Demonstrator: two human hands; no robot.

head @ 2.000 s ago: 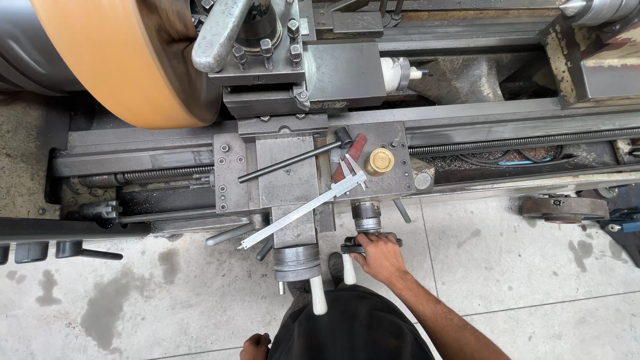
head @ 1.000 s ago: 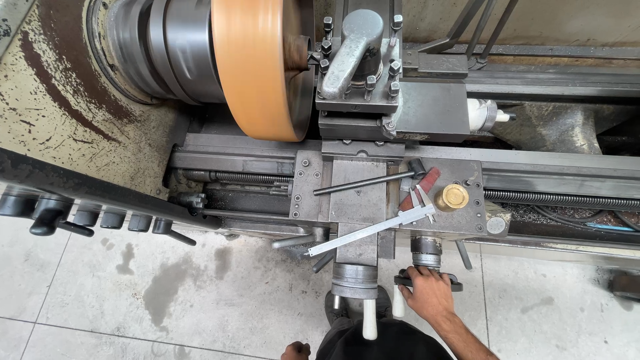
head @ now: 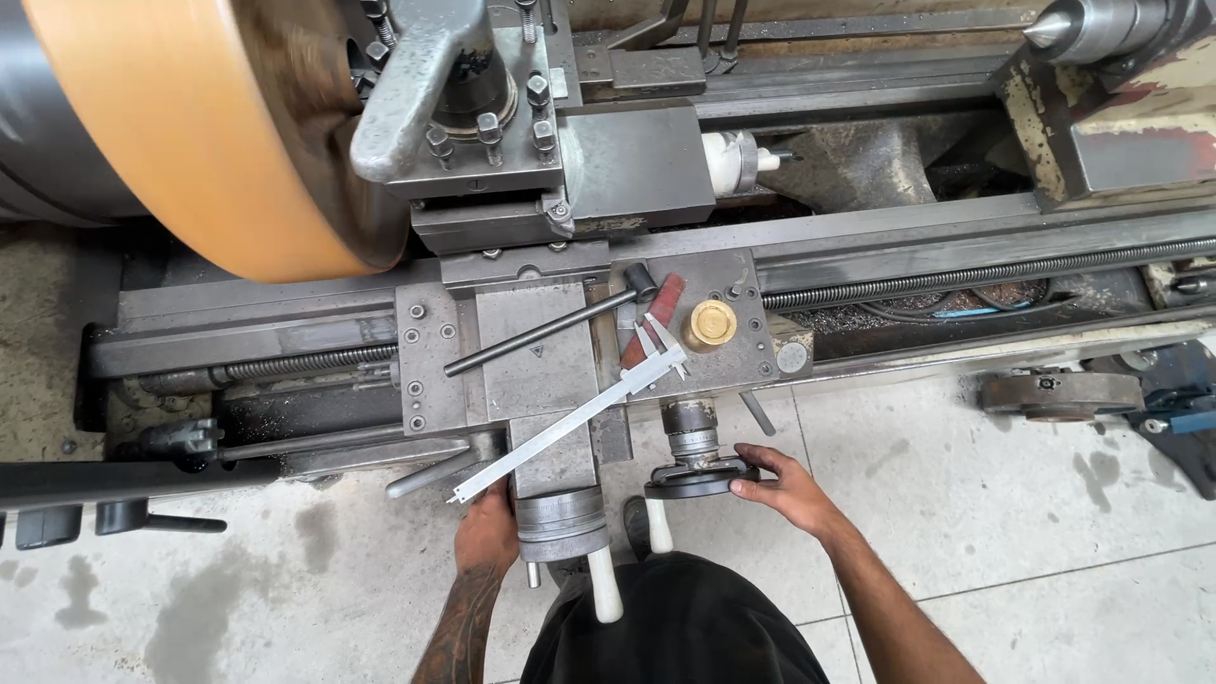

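My right hand (head: 784,484) has its thumb and fingers on the rim of the black carriage handwheel (head: 698,478), below the lathe's apron. My left hand (head: 486,537) reaches up beside the graduated cross-slide dial (head: 560,524); its fingertips are hidden under the carriage edge, so what they touch cannot be told. Above the hands, a vernier caliper (head: 570,425) lies slanted across the cross slide. A tool-post wrench (head: 541,332) and a red cloth or strip (head: 667,302) lie beside it, next to a round brass cap (head: 712,326).
At upper left an orange cylindrical workpiece (head: 190,133) looks blurred, as if turning, close to the tool post (head: 475,104). The tailstock centre (head: 1050,30) points left at upper right. A long lead screw (head: 950,275) runs along the bed. Black control levers (head: 119,516) stand at lower left.
My left hand has risen from the bottom edge to the underside of the carriage beside the dial. My right hand has shifted to the right side of the handwheel rim. The view has swung.
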